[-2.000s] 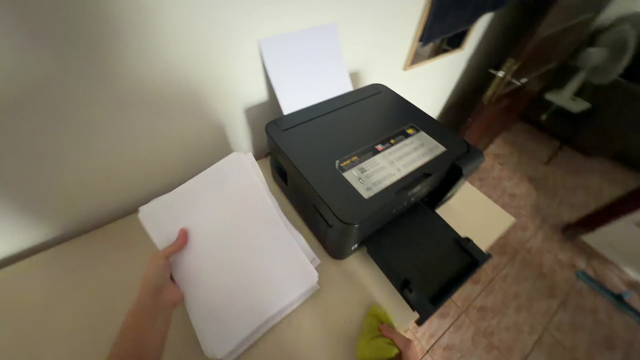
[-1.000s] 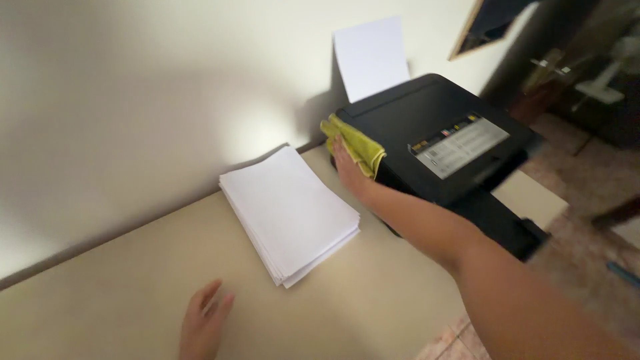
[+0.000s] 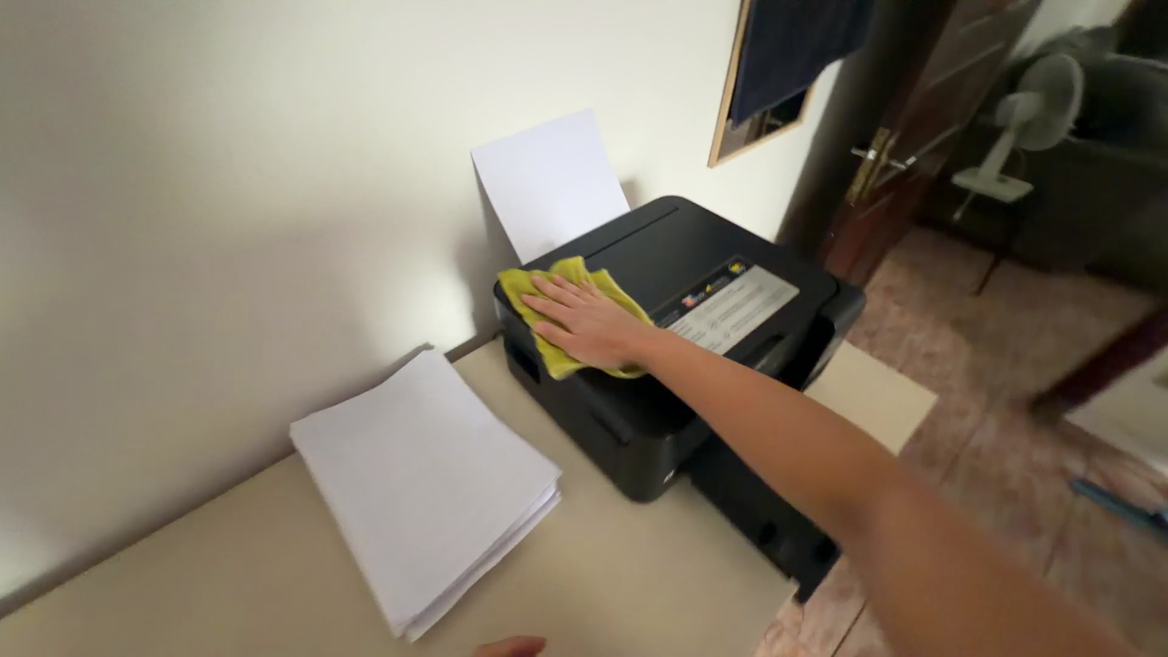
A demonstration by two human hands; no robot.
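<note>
My right hand [image 3: 589,319] lies flat with spread fingers on a yellow-green cloth [image 3: 557,356], pressing it on the left part of the lid of a black printer [image 3: 639,246]. Part of the cloth hangs over the lid's left edge. White paper [image 3: 552,182] stands upright at the printer's back, and its output tray [image 3: 757,511] extends at the front, partly behind my forearm. Left of the printer, a stack of white paper [image 3: 424,484] rests on the table. Only a fingertip part of my left hand [image 3: 511,647] shows at the bottom edge, so its grip is hidden.
The printer and stack stand on a beige table [image 3: 210,566] against a pale wall. A wood-framed mirror [image 3: 762,137] with dark fabric over it hangs behind. To the right are a brown door [image 3: 922,119], a white fan [image 3: 1040,109] and a blue object [image 3: 1118,506] on the tiled floor.
My left hand has let go of the paper stack it touched two seconds ago. My right hand has moved with the cloth from below the tray to the printer's left side, then onto its lid.
</note>
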